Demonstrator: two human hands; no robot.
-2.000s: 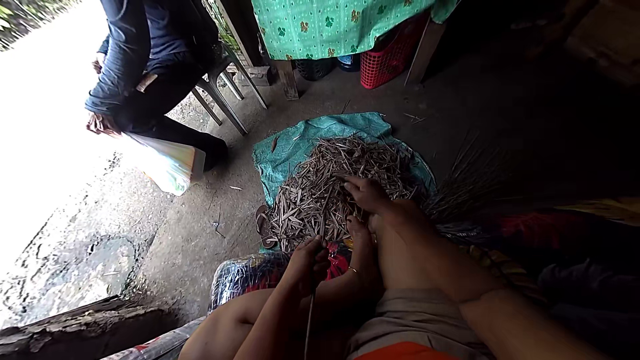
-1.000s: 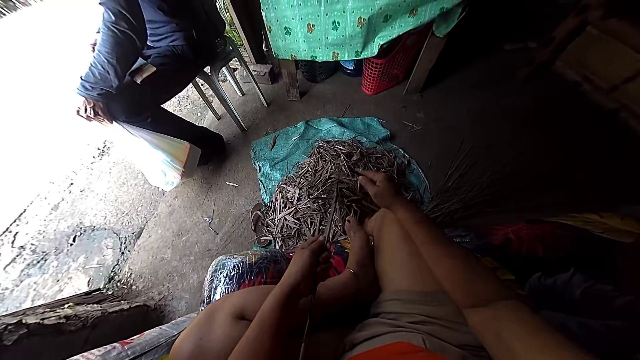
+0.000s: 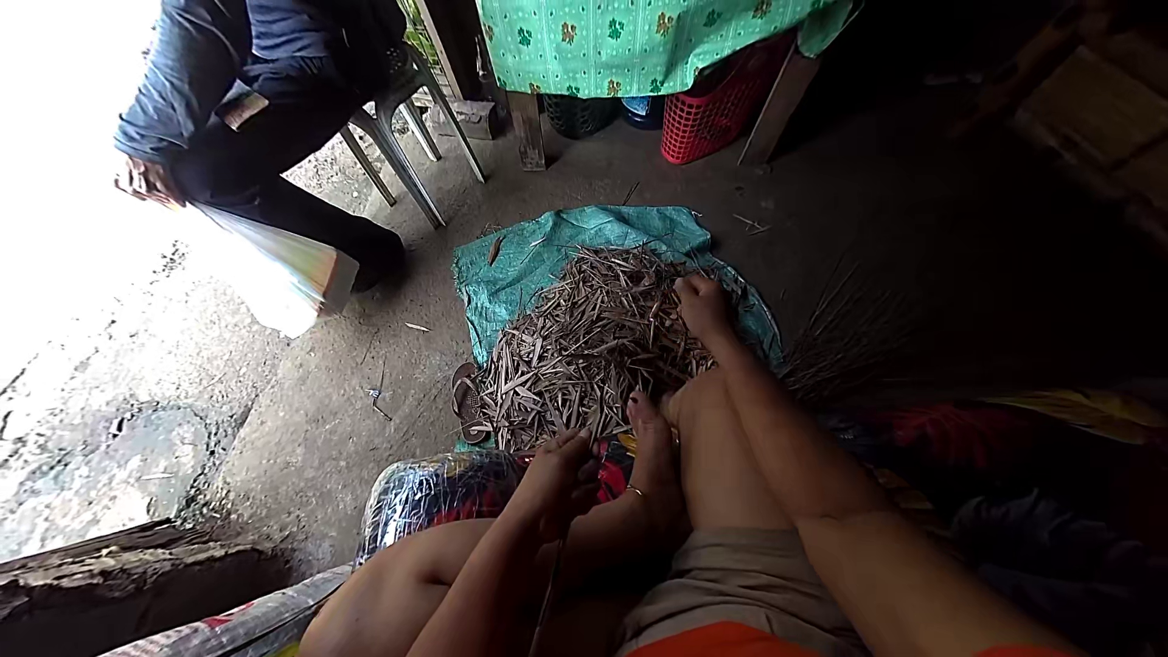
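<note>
A heap of dry brown plant pieces (image 3: 584,338) lies on a teal woven plastic sheet (image 3: 520,242) on the floor. Over the heap's right side is my right hand (image 3: 705,308), its fingers closed together; whether something thin is between them cannot be told. My left hand (image 3: 558,474) is closed around a thin stick (image 3: 547,593) in front of the heap's near edge, and the stick runs down toward my lap. My bare foot (image 3: 650,429) rests at the heap's near edge, between the two hands.
A person in dark clothes (image 3: 274,146) sits on a chair (image 3: 401,155) at the upper left, holding a pale plastic bag (image 3: 283,274). Beyond the sheet are a table with green cloth (image 3: 593,46) and a red basket (image 3: 698,119). A sandal (image 3: 467,401) lies left of the heap, thin twigs (image 3: 844,328) right.
My right hand has moved away from my knee, farther out over the right side of the heap. My left hand stays near the same place with the stick.
</note>
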